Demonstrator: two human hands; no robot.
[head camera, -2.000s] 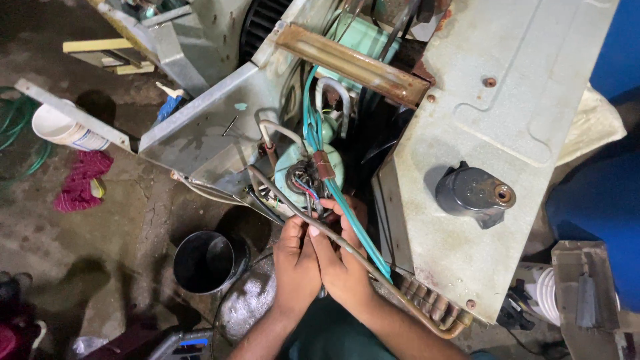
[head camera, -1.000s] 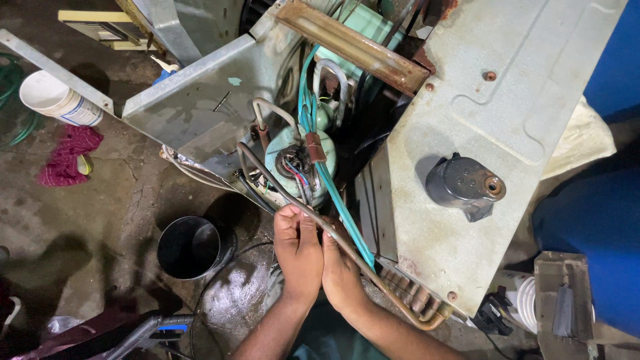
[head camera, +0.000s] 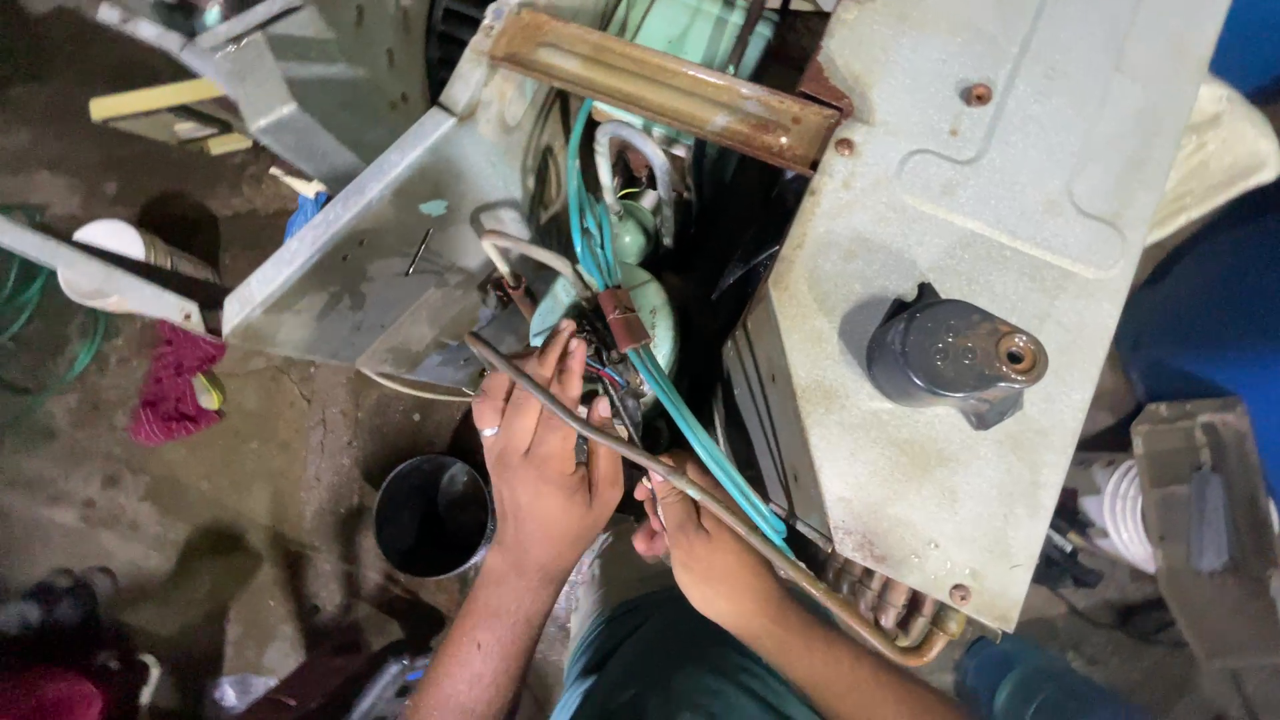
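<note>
A round pale-green compressor (head camera: 655, 310) sits inside an opened air conditioner chassis, with wires at its top. My left hand (head camera: 548, 440) reaches up to the compressor's wiring, its fingers spread beneath a bent copper tube (head camera: 610, 440); what its fingertips touch is hidden. Lower right, my right hand (head camera: 700, 535) pinches a thin dark wire (head camera: 630, 412) under the same tube. Teal-coated thin tubes (head camera: 690, 415) run down past both hands, wrapped by a brown sleeve (head camera: 623, 318).
A dark plastic cap (head camera: 940, 350) lies on the metal casing panel (head camera: 960, 480). A rusty crossbar (head camera: 660, 85) spans the chassis. Below left stands a black bucket (head camera: 435, 515); a maroon cloth (head camera: 175, 385) lies on the floor. Copper coil bends (head camera: 890, 600) protrude near my right forearm.
My hands were together below the compressor; now they are apart. The left has moved up to the compressor's wiring, while the right stays lower with the wire.
</note>
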